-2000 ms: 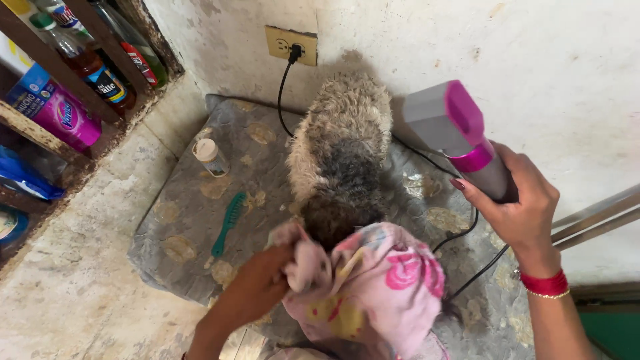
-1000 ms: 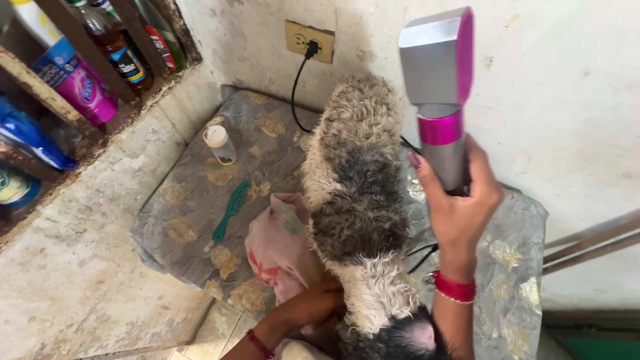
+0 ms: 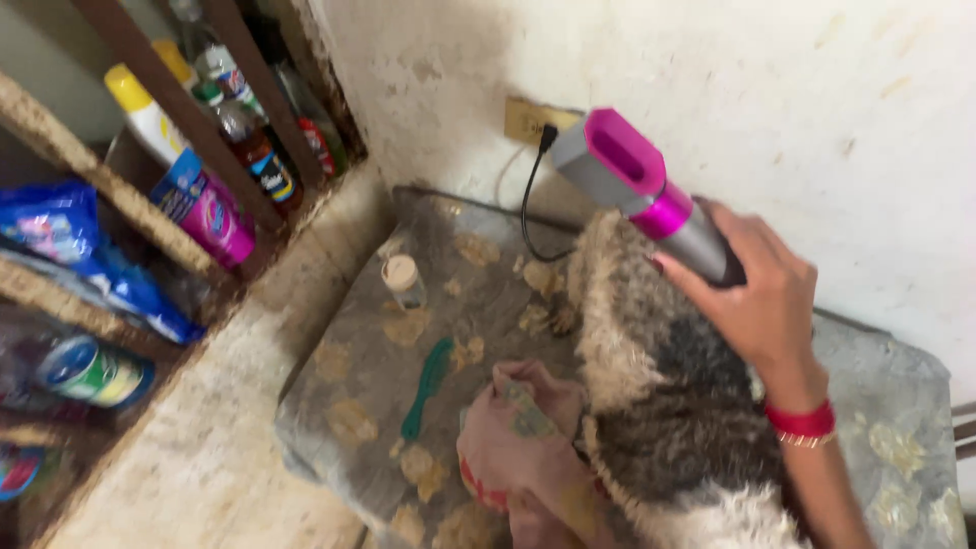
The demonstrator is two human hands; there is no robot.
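Note:
My right hand [image 3: 762,282] grips the handle of a grey and magenta hair dryer [image 3: 648,191], held above the back of a shaggy dog [image 3: 686,435]. The dog, with cream, brown and dark fur, stands on a cushion with a grey floral cover [image 3: 358,358]. Beside it lies a pink patterned cloth [image 3: 526,442]. My left hand does not show; the cloth and the dog may hide it. Left of the cloth is a green comb [image 3: 427,389], and behind that stands a small clear jar with a pale lid [image 3: 404,282].
A black plug [image 3: 547,139] sits in a wall outlet [image 3: 526,122], its cord hanging behind the dog. At the left, a barred opening with rusty bars [image 3: 107,183] holds bottles, a blue bag [image 3: 99,252] and a pink pouch [image 3: 217,221]. The white wall [image 3: 724,84] rises behind the cushion.
The pink cloth was over the dog's front end two seconds ago and now lies beside the dog. The dryer has tilted to the left and is over the dog's back. My left hand has gone out of sight.

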